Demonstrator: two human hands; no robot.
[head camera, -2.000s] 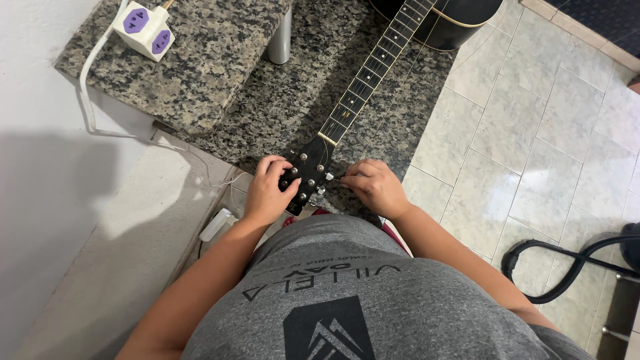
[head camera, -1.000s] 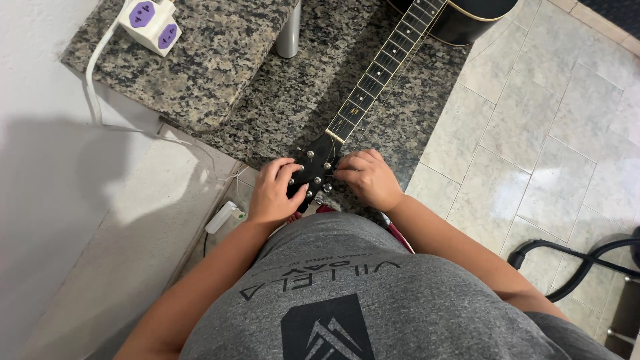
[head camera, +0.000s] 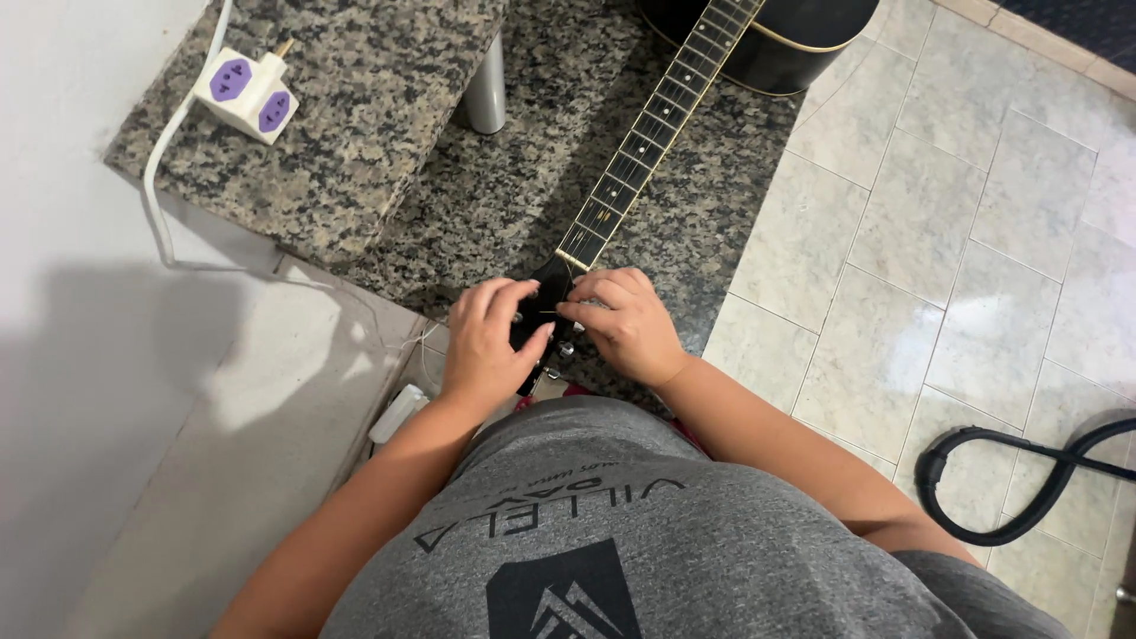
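A black acoustic guitar (head camera: 803, 31) lies on a granite bench, its fretboard (head camera: 652, 129) running down toward me to the black headstock (head camera: 552, 282). My left hand (head camera: 488, 342) rests around the headstock's left side, thumb and fingers spread over it. On the other side, my right hand (head camera: 626, 324) has its fingertips pinched together over the headstock, with a short thin piece, apparently a string end, showing at them. Metal tuning pegs (head camera: 566, 349) stick out below my right hand. A pale nut (head camera: 572, 260) lies just above both hands.
A white multi-socket adapter (head camera: 248, 93) with a cable sits on the raised granite slab (head camera: 355, 106) at upper left, near a metal leg (head camera: 485, 89). A white plastic device (head camera: 399, 414) lies low at left. A black hose (head camera: 976, 532) loops over the tiled floor (head camera: 941, 266).
My right hand has moved from the tuning pegs at the headstock's side to over the headstock. My left hand stays at the headstock, and the guitar lies as before.
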